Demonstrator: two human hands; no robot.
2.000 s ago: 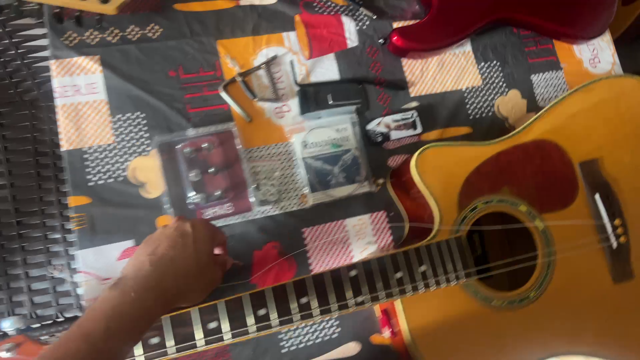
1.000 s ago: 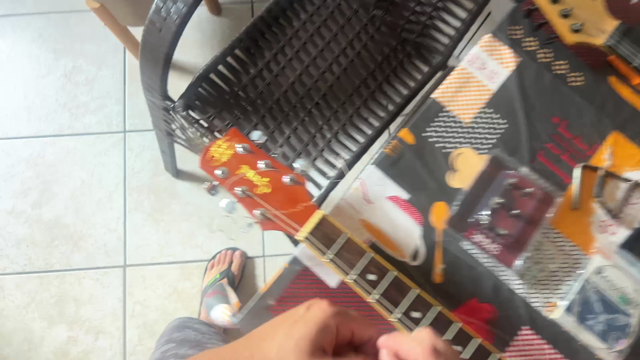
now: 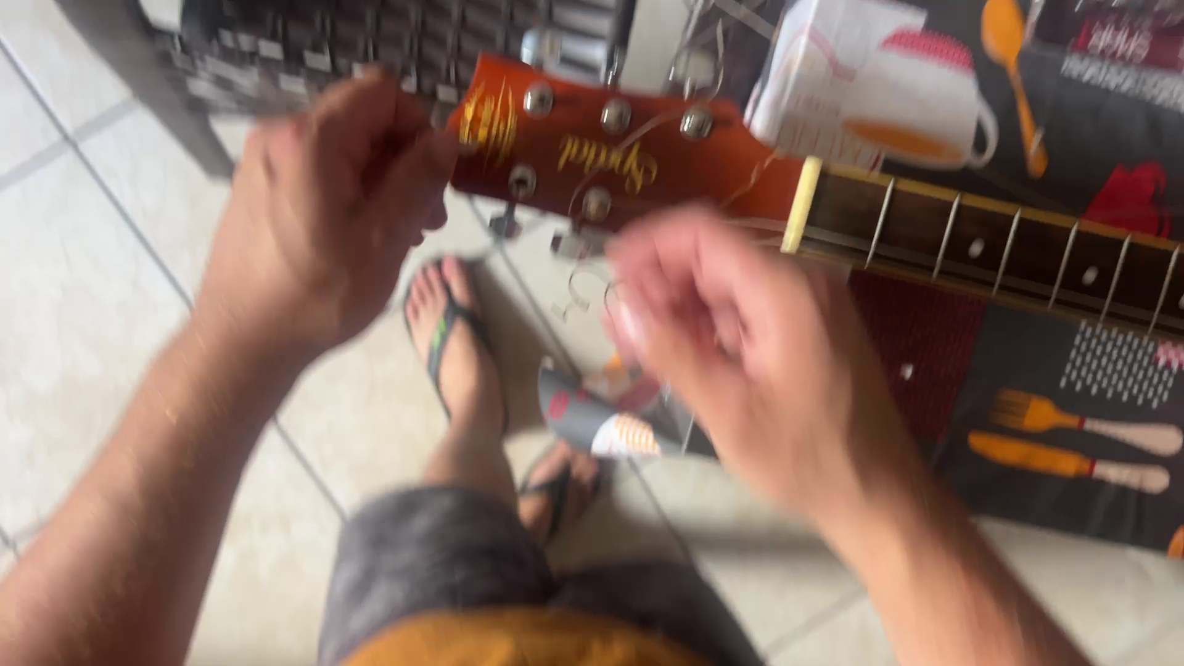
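Note:
The guitar's orange-red headstock (image 3: 592,157) points left past the table's edge, with metal tuning posts on its face. Pale nut (image 3: 801,205) and dark fretboard (image 3: 971,236) run off to the right. My left hand (image 3: 342,194) is at the headstock's tip, its fingers bent together; what is between them cannot be made out. Blurred, my right hand (image 3: 721,314) hovers just below the headstock near the nut, fingers curled. Thin curled guitar string (image 3: 583,289) ends show beside its fingertips. More loose string lies over the headstock.
A dark woven chair (image 3: 277,55) stands behind the headstock. The table has a patterned cloth (image 3: 1036,499), its corner hanging by my legs. A plastic-packed item (image 3: 1110,37) lies at the upper right. My feet in flip-flops (image 3: 453,333) are on the tiled floor.
The view has swung to the headstock. My left hand has come to the headstock's tip; a second ago both hands were by the fretboard, low in the view.

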